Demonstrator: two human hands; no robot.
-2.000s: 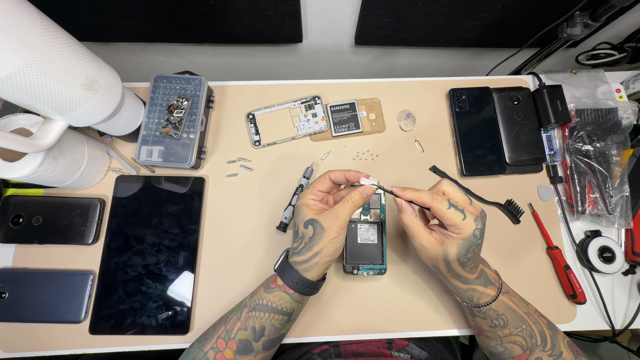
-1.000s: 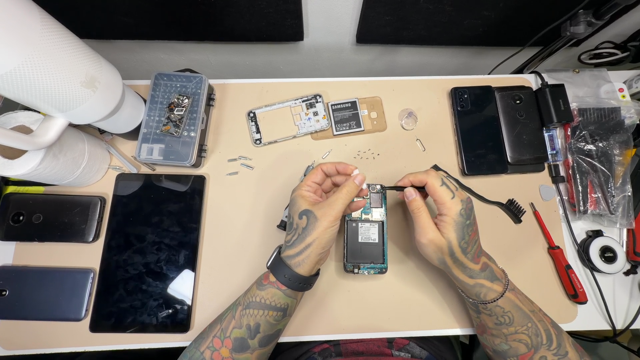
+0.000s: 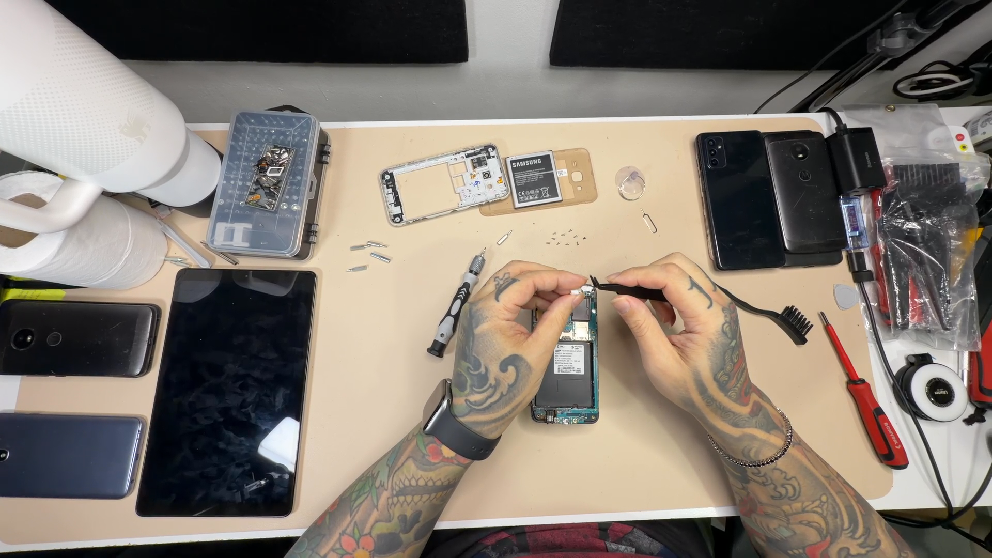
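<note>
My left hand (image 3: 515,333) pinches a small white part (image 3: 581,291) between thumb and forefinger, above the top end of an opened phone (image 3: 570,380) with its green board and empty battery bay showing. Black tweezers (image 3: 635,292) are in my right hand (image 3: 674,325), their tips beside the white part. A precision screwdriver (image 3: 457,306) lies left of my left hand. Behind the phone are small screws (image 3: 566,237), a loose driver bit (image 3: 504,237) and a SIM eject pin (image 3: 649,222). Farther back, a white phone mid-frame (image 3: 444,184) lies beside a Samsung battery (image 3: 533,179) on a gold back cover (image 3: 577,174).
A tablet (image 3: 226,391), phones (image 3: 77,339) and a clear-lidded parts box (image 3: 267,182) occupy the left. At right lie more phones (image 3: 742,200), a black brush (image 3: 792,324), a red screwdriver (image 3: 866,391), a cable and a plastic bag (image 3: 930,248) of tools.
The tweezers, whose tips were over the phone's top right a second ago, now have their tips raised at the white part. My left hand has come down slightly toward the phone's top.
</note>
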